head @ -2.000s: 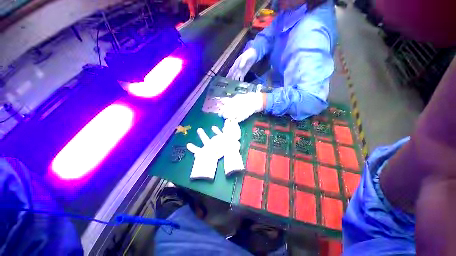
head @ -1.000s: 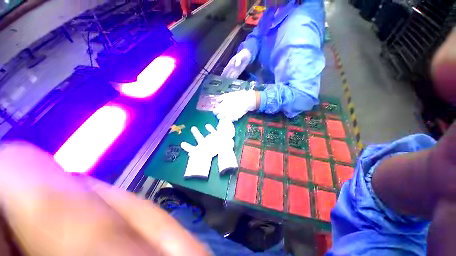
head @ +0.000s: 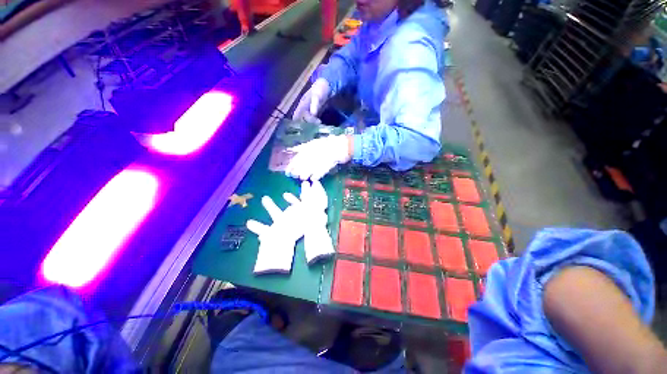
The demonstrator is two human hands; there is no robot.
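Note:
A pair of white work gloves (head: 279,235) lies flat and empty on the green bench mat (head: 306,280). A small circuit board (head: 233,237) lies left of the gloves, near a yellow tape mark (head: 240,199). The sectioned board tray (head: 384,245) is to the right, with red pocket linings showing in its near rows and green boards in several far pockets. My right forearm, bare below a rolled blue sleeve, is at the right edge; its hand is out of the picture. My left sleeve is at the lower left; that hand is not visible.
Another person in blue (head: 406,88) with white gloves handles a silvery metal plate (head: 281,157) at the mat's far end. Two lamps (head: 102,226) glow purple-pink over the conveyor at left. A blue coiled cord (head: 219,305) crosses at lower left. Racks (head: 585,44) stand at upper right.
The large blurred hand at lower left has left the picture. The blurred skin at the upper right is gone too, and more forearm shows at right. The view has shifted, moving the bench leftward.

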